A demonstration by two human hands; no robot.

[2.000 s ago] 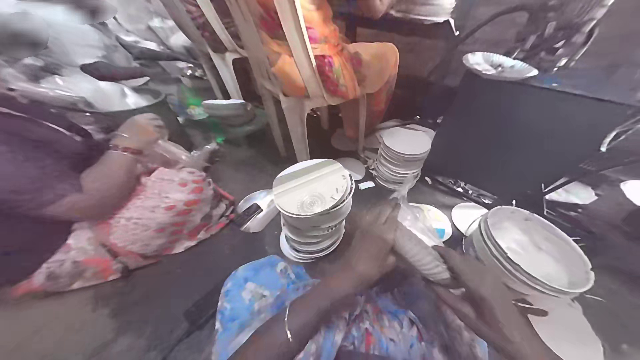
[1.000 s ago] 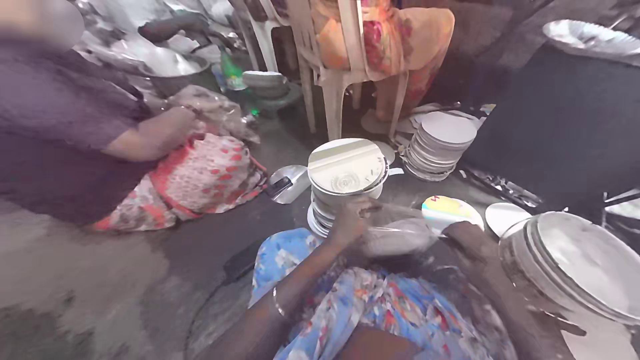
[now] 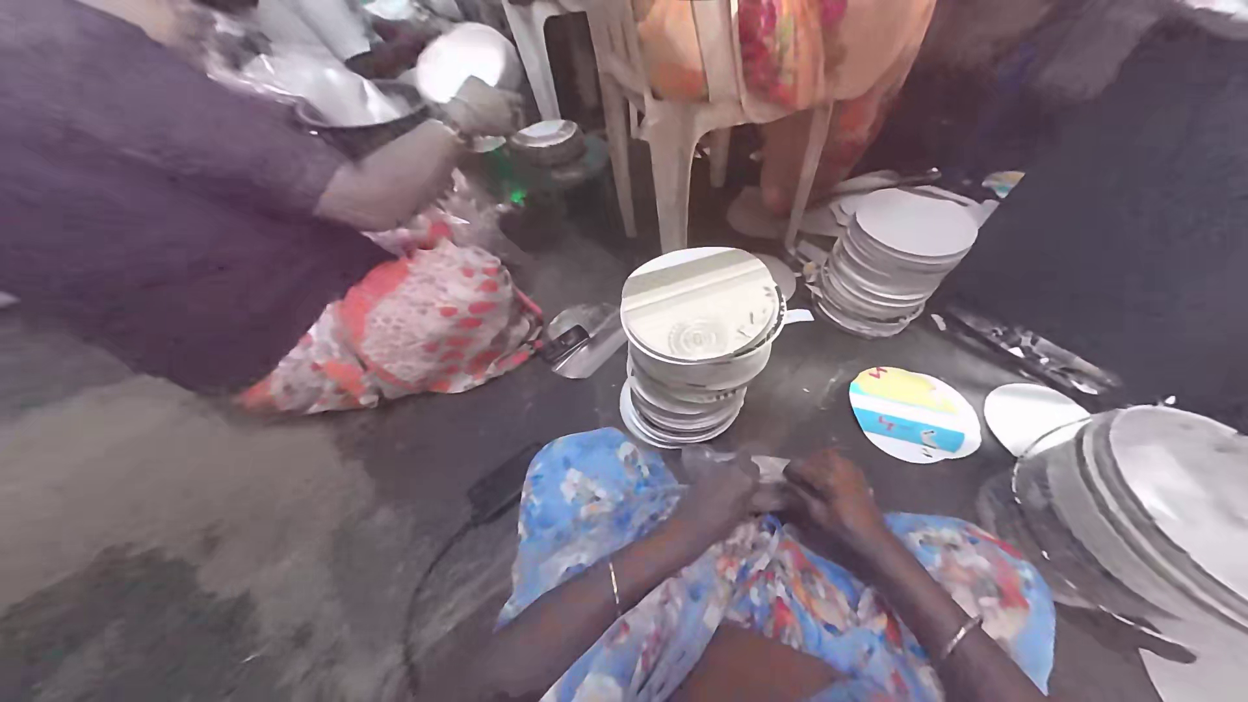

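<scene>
My left hand and my right hand are close together above my lap. Between them both grip a crumpled piece of clear plastic film; its exact shape is partly hidden by the fingers. Just beyond the hands stands a tall stack of round paper discs, the top one printed with a pale band and a seal-like mark. A disc printed yellow and blue lies flat on the floor to the right of my right hand, beside a plain white disc.
Large round stacked pieces stand at right. Another disc stack is near a plastic chair holding a seated person. At left, a co-worker's hand is by a pale round plate. A shiny metal-like piece lies on the floor.
My hands have drawn together over my lap; a second ago they were farther apart with a plastic-wrapped bundle between them. The co-worker's hand has risen beside a round plate. The view has tilted down.
</scene>
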